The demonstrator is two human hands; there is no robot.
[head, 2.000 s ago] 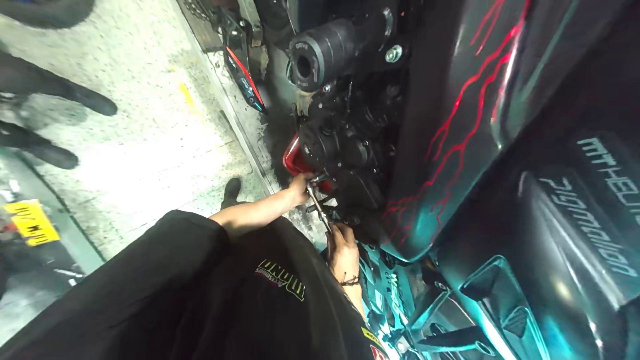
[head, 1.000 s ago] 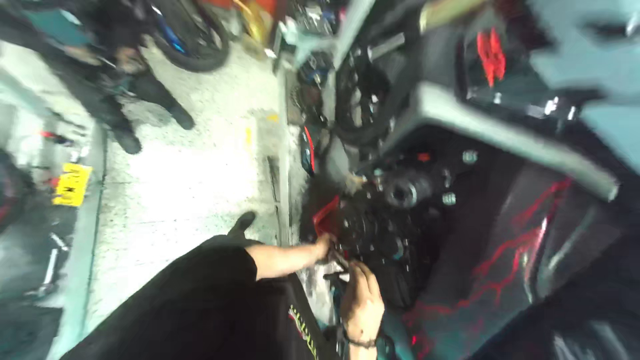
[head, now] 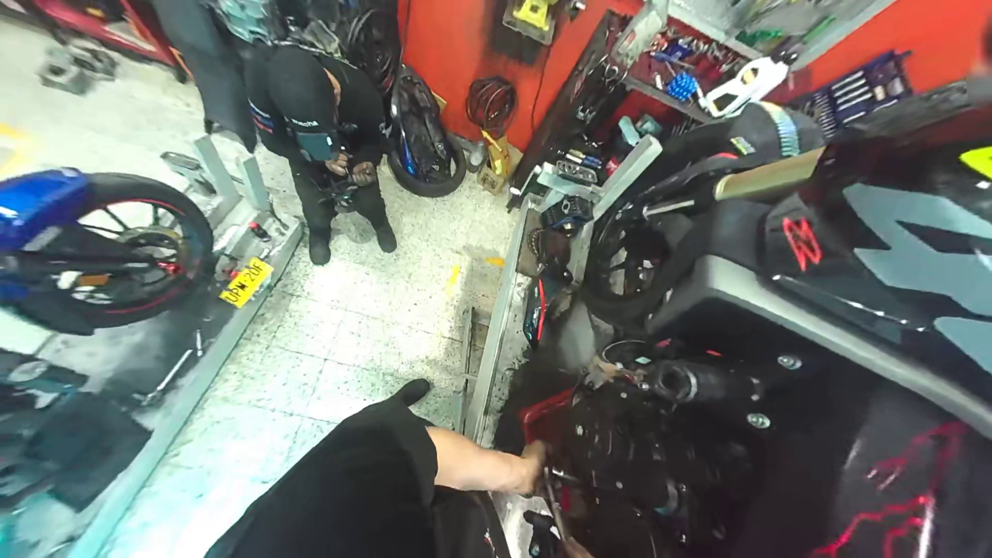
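Note:
My left hand (head: 532, 467) is low in the head view, at the lower side of a black motorcycle's engine (head: 635, 442), beside a red tray (head: 549, 415). Its fingers are at the upper end of a thin metal tool (head: 554, 496), probably a ratchet or wrench; the dark engine hides how they close. Just a part of my right hand (head: 575, 549) shows at the bottom edge, by the tool's lower end. The motorcycle's fairing (head: 868, 480) has red lightning-like lines and fills the right side.
A metal lift rail (head: 496, 341) runs beside the motorcycle. Across the tiled floor stands a co-worker (head: 325, 139) in black, looking down at something in their hands. A blue motorcycle (head: 101, 240) is on another lift at left. Tools crowd a shelf (head: 674, 101) and a wall rack (head: 860, 93).
The view has swung up and away from the engine, bringing the co-worker and the tool shelf into sight. Both hands stay by the engine's lower side, the right now mostly out of frame.

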